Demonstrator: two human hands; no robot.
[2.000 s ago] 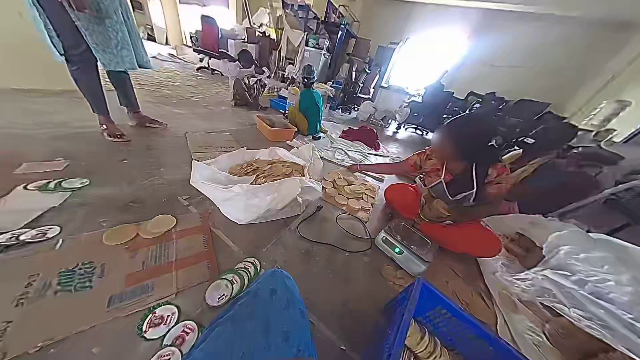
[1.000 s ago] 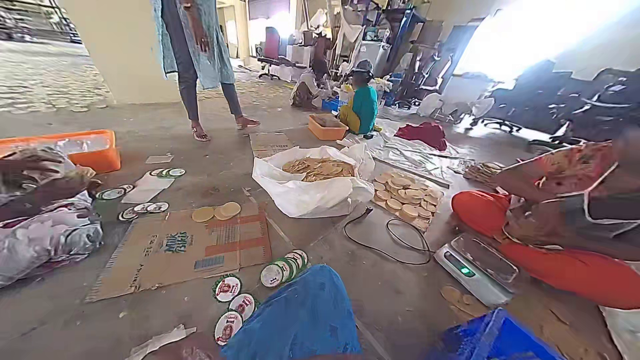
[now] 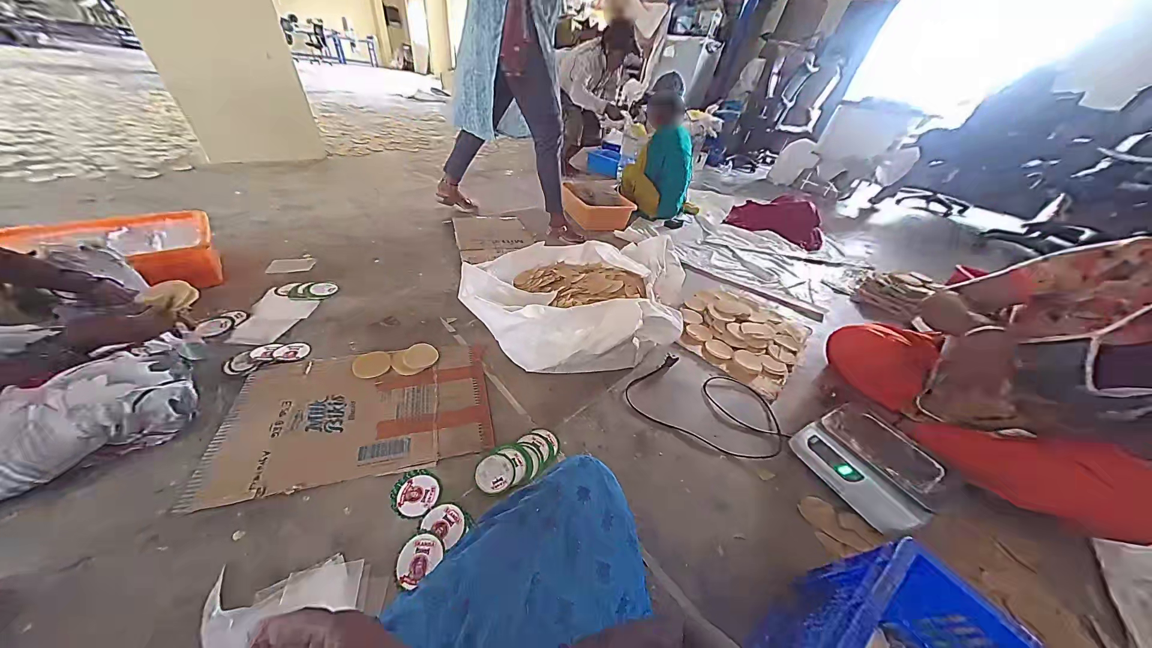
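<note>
At the bottom edge of the head view, part of my left hand (image 3: 319,628) shows beside thin translucent plastic sheets (image 3: 315,585); its fingers are cut off. A sliver of my right hand or forearm (image 3: 634,634) lies low against the blue cloth over my knee (image 3: 549,540), its fingers hidden. Round labels with green edges (image 3: 418,558) lie left of the knee, and a row of overlapping ones (image 3: 517,461) sits just beyond it. Flat tan discs (image 3: 396,361) rest on a flattened cardboard box (image 3: 297,432). A white sack (image 3: 576,337) holds many more discs.
At right, a digital scale (image 3: 864,468) stands near a seated person in red and a blue crate (image 3: 909,594). A black cable (image 3: 711,441) loops over the floor by spread discs (image 3: 742,337). Another person sits at left by an orange tub (image 3: 175,261). Others are farther back.
The view has swung left, bringing the person and orange tub at left into sight. The standing person in the light blue garment has walked to the right, toward the sack.
</note>
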